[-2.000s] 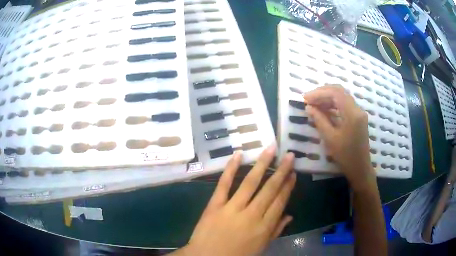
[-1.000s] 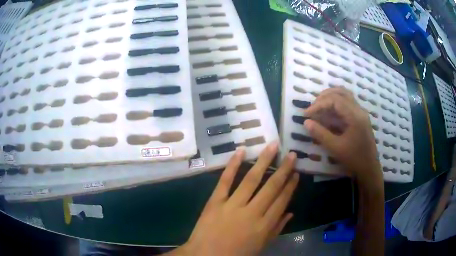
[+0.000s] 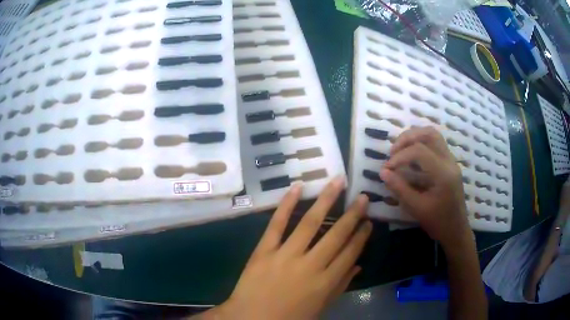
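My right hand [image 3: 425, 181] is over the left part of the right foam tray [image 3: 500, 220], thumb and fingertips close together at a black part [image 3: 374, 176] in its slot. Whether the fingers grip it cannot be told. Other black parts [image 3: 376, 134] lie in the same column. My left hand [image 3: 300, 250] lies flat with fingers spread, holding nothing, its fingertips on the near edge of the middle foam tray [image 3: 325, 164] and beside the right tray's corner. The middle tray has a column of black parts [image 3: 267, 135].
A left foam tray [image 3: 125, 192] with black parts in one column overlaps the middle tray. Clear plastic bags [image 3: 406, 22], a tape roll [image 3: 485, 62] and a blue object [image 3: 509, 40] are at the back right. A person's arm [image 3: 550, 256] is at the right edge.
My right hand has moved down the column of the right tray, from the upper black parts towards the lower ones. My left hand has stayed nearly in place.
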